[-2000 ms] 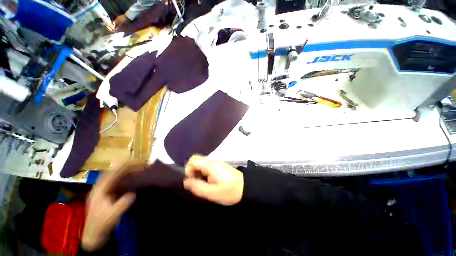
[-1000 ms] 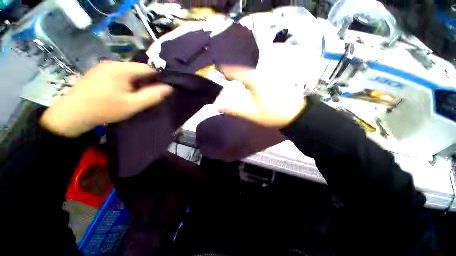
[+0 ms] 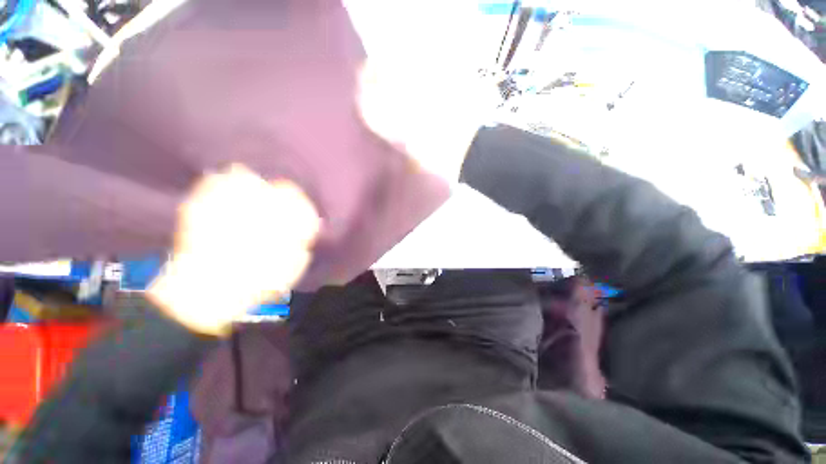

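Observation:
A large plum fabric panel is spread, raised and blurred, across the upper left, close to the camera. My left hand is closed on its lower part, overexposed, so single fingers do not show. My right hand is at the panel's right edge. It is washed out against the white table, and its grip cannot be made out. The panel hides the table's left part.
The white sewing machine's dark control panel is at upper right; the needle area is at top centre. A red stool is at lower left. A blue crate and plum cloth are beside my legs.
The view has tipped down and brightened. The plum fabric now looks much larger and spreads over the upper left. My left hand appears lower and further right, my right hand slightly higher.

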